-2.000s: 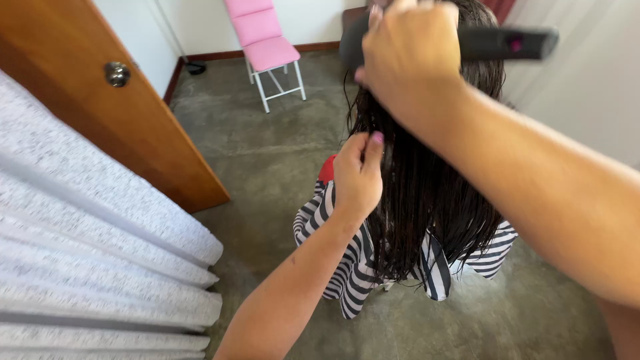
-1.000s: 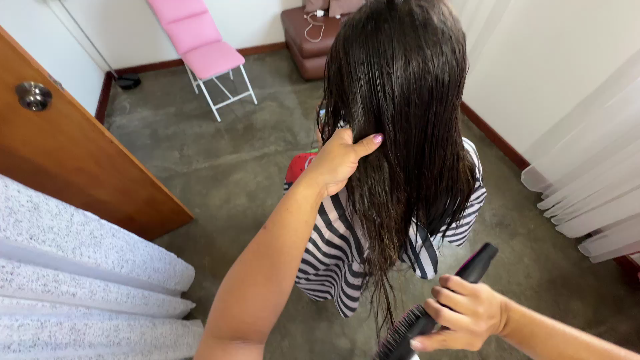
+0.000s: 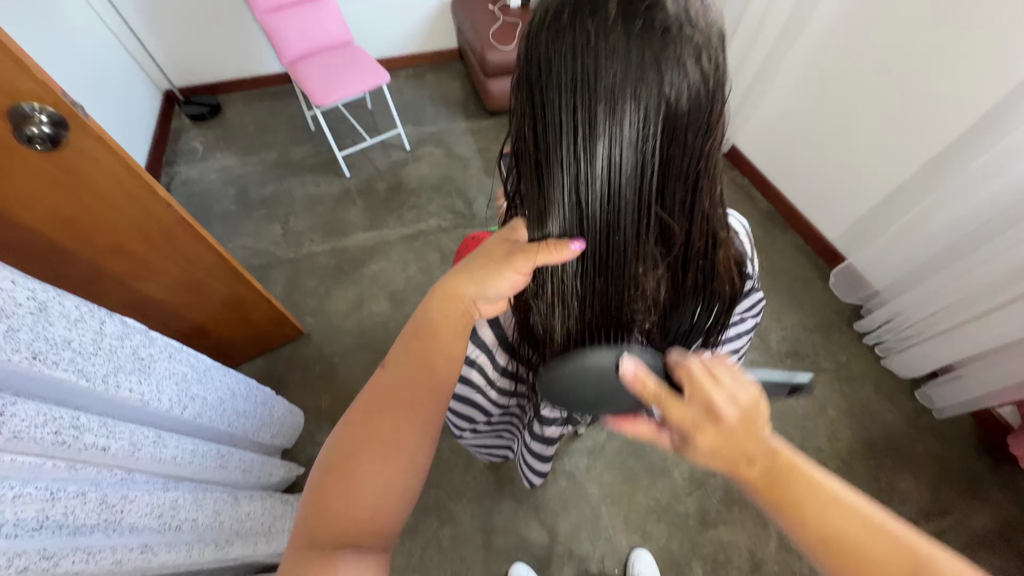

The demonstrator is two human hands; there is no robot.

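Note:
Long, dark, wet-looking hair hangs down the back of a person in a black-and-white striped garment, seen from behind and above. My left hand is at the left side of the hair, thumb lying across the strands and fingers partly hidden behind them; the hair rests in its grip. In my right hand is a black paddle hairbrush, its back toward the camera and its head at the lower ends of the hair. The brush's handle sticks out to the right of the hand. Its bristles are mostly hidden.
A wooden door and a speckled light curtain stand at left. Behind are a pink folding chair and a brown padded seat with a white cable. A sheer white curtain hangs at right. White shoe tips show below.
Two seconds ago the brush was at the top of the head; one second ago it was low at the right. Now it lies across the hair ends. My left hand stays at the hair's left side.

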